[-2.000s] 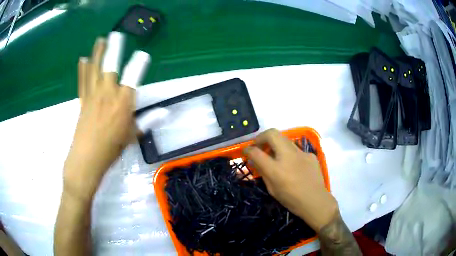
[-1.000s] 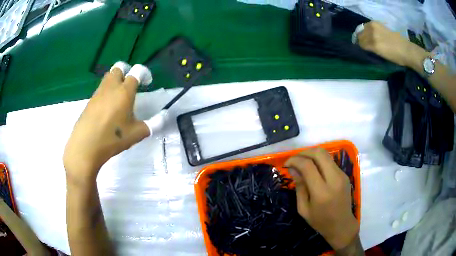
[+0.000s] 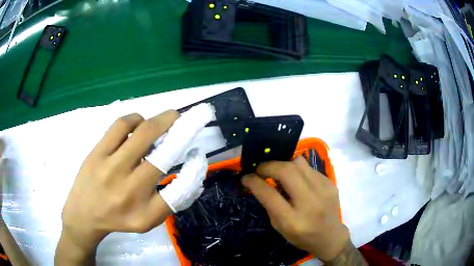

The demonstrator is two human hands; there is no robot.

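My left hand (image 3: 122,176), with white sleeves on its fingers, grips a black plastic frame (image 3: 275,137) over the parts tray. The frame's window part is mostly hidden behind the fingers. My right hand (image 3: 304,208) has its thumb and fingertips together at this frame's lower edge; whether they pinch the frame or a small piece is hidden. Another black frame (image 3: 236,106) lies behind on the white sheet, partly covered. The orange tray (image 3: 337,182) holds a heap of thin black pieces (image 3: 228,223).
A stack of black frames (image 3: 208,36) and a single frame (image 3: 44,44) lie on the green belt (image 3: 119,57). Overlapping frames (image 3: 403,109) stand on the right, beside pale sheets (image 3: 447,114). Small white discs (image 3: 384,219) lie at right. Part of another person's arm shows at far left.
The left hand has moved right with a frame from the belt edge to over the tray. The right fingers now touch its edge. A frame stack has moved left; the other person's watch-wearing arm is gone.
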